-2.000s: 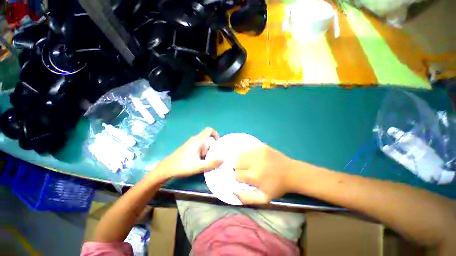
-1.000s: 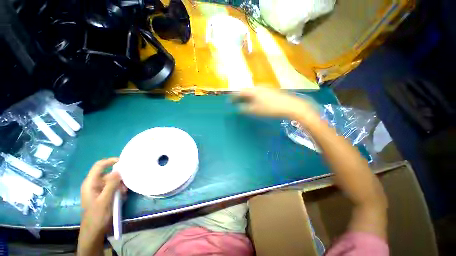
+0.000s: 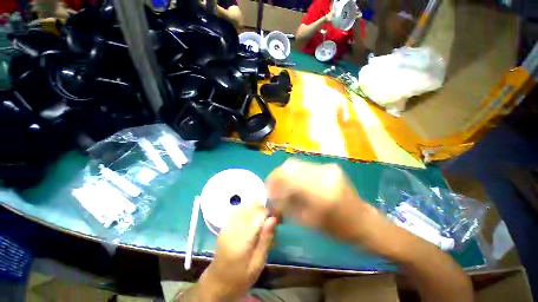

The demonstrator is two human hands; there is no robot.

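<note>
A round white housing with a small dark centre hole is over the green bench, flat face up. A narrow white arm piece projects along its left side towards the bench's near edge. My left hand is at the housing's lower right rim, thumb and fingers closed there; they hide part of the rim. A small dark spot shows at its fingertips, too small to identify. My right hand is blurred, fingers bent, just right of the housing and close to my left fingertips. What it holds cannot be seen.
A clear bag of white arms lies left, another right. Black housings are heaped far left behind a post. Beyond are an orange sheet, a milky bag and a person in red holding a white housing.
My right hand has come back from the far right area to the housing. My left hand has gone from the housing's left side to its lower right. The view has tilted up.
</note>
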